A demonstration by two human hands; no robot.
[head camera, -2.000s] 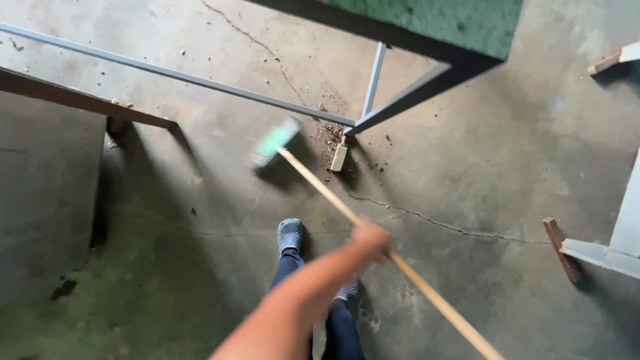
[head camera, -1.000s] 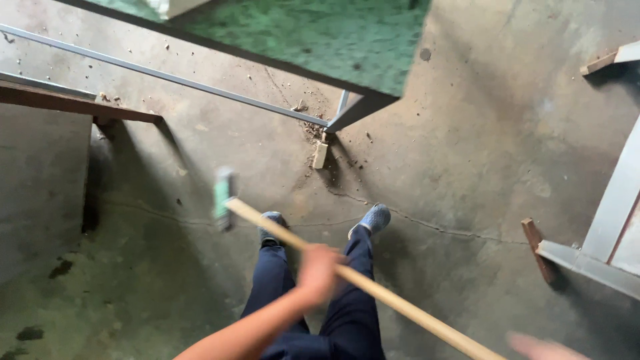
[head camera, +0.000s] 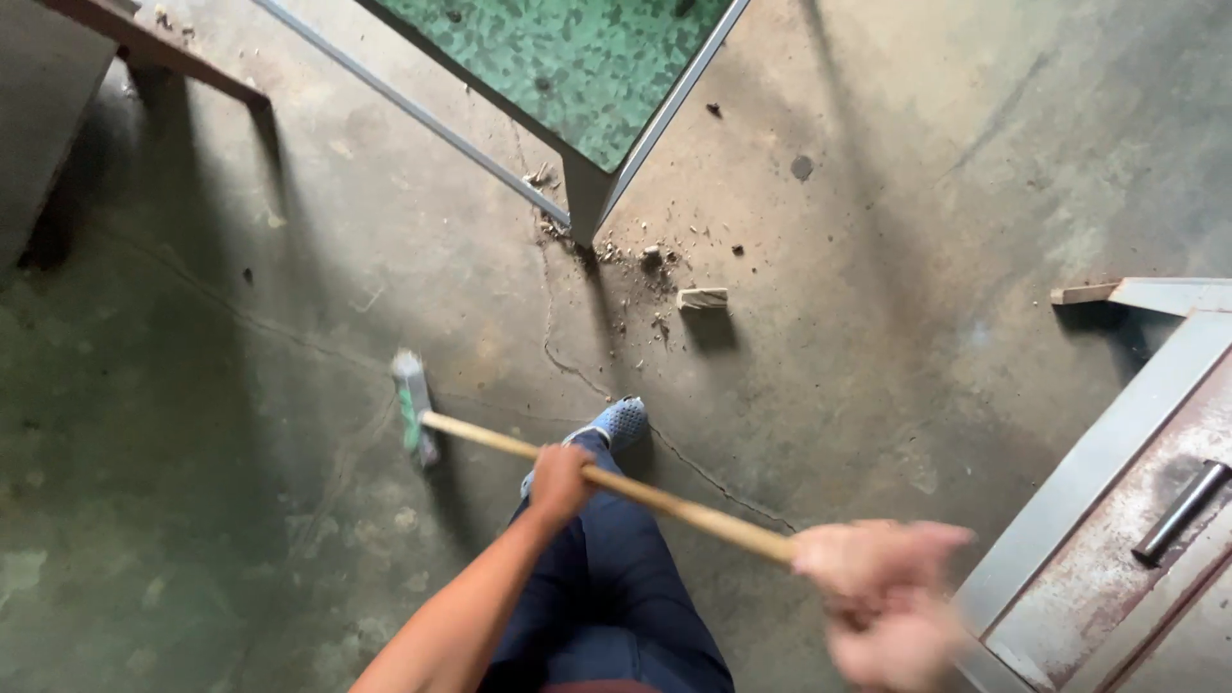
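Note:
My left hand (head camera: 562, 484) is closed around the middle of a push broom's wooden handle (head camera: 481, 435). At the handle's upper end, my right hand (head camera: 881, 587) holds on near the end, blurred, with its thumb or a finger sticking out. The green and grey broom head (head camera: 416, 409) is left of my feet, over the concrete floor. A pile of debris (head camera: 653, 260) lies by the foot of the green-topped table, with a small wooden block (head camera: 703, 298) beside it.
A green-topped metal table (head camera: 587, 77) stands ahead, its lower rail (head camera: 414, 111) running up to the left. A grey panel with a brown frame (head camera: 183, 58) is at upper left. At right is a worn metal piece of furniture with a bar handle (head camera: 1182, 512). My shoe (head camera: 621, 423) is on cracked concrete.
My right hand has come into view and onto the upper handle. The broom head has moved away from the debris, to the left of my feet. The view has turned and shifted.

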